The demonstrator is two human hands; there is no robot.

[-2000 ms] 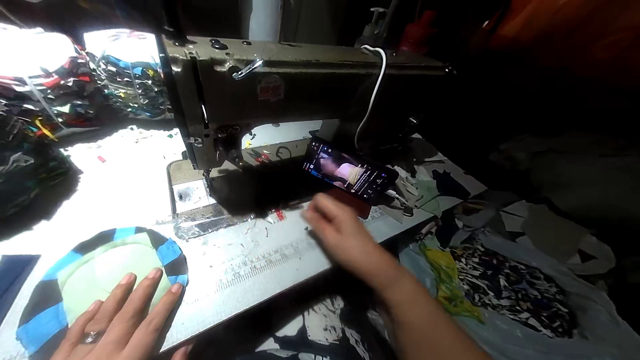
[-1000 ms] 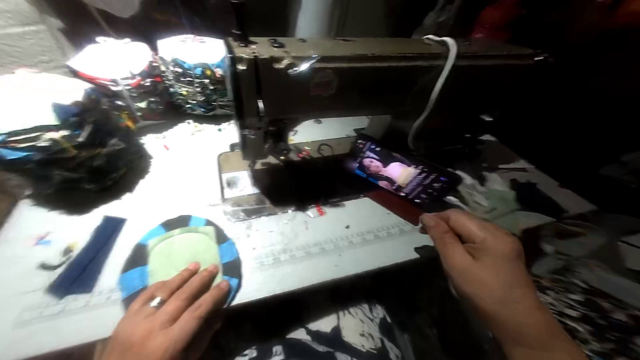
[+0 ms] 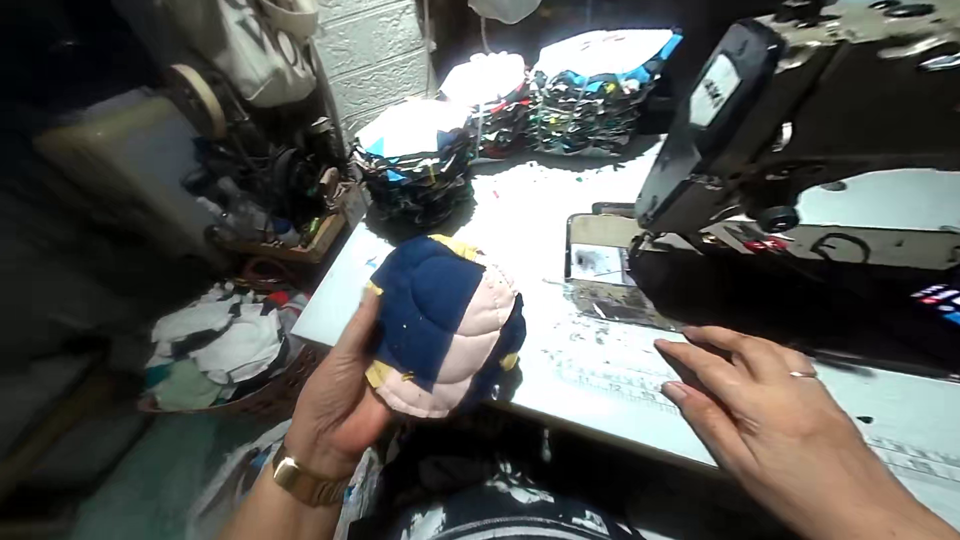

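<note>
My left hand (image 3: 341,382), with a gold-coloured watch on its wrist, holds up a round quilted fabric piece (image 3: 450,330). The piece has navy and pale pink panels, stitched curves and yellow bits at its edge. My thumb lies at its left edge; the fingers behind it are hidden. Over the white sewing table (image 3: 600,390), my right hand (image 3: 757,397) is palm down, fingers apart, with a ring and nothing held. It is in front of the sewing machine (image 3: 825,112), to the right of the needle area. A lit phone screen (image 3: 937,300) is partly seen at the right edge.
Tied stacks of fabric pieces (image 3: 420,165) stand at the table's back left, near a block wall (image 3: 367,60). Left of the table are a wooden box of odds and ends (image 3: 315,236) and a basket of cloth scraps (image 3: 232,352). A ruler scale (image 3: 615,386) runs along the table front.
The view has swung left. My left hand, earlier on a round blue, black and green piece lying on the table, now holds the navy and pink one. My right hand has left the phone's side.
</note>
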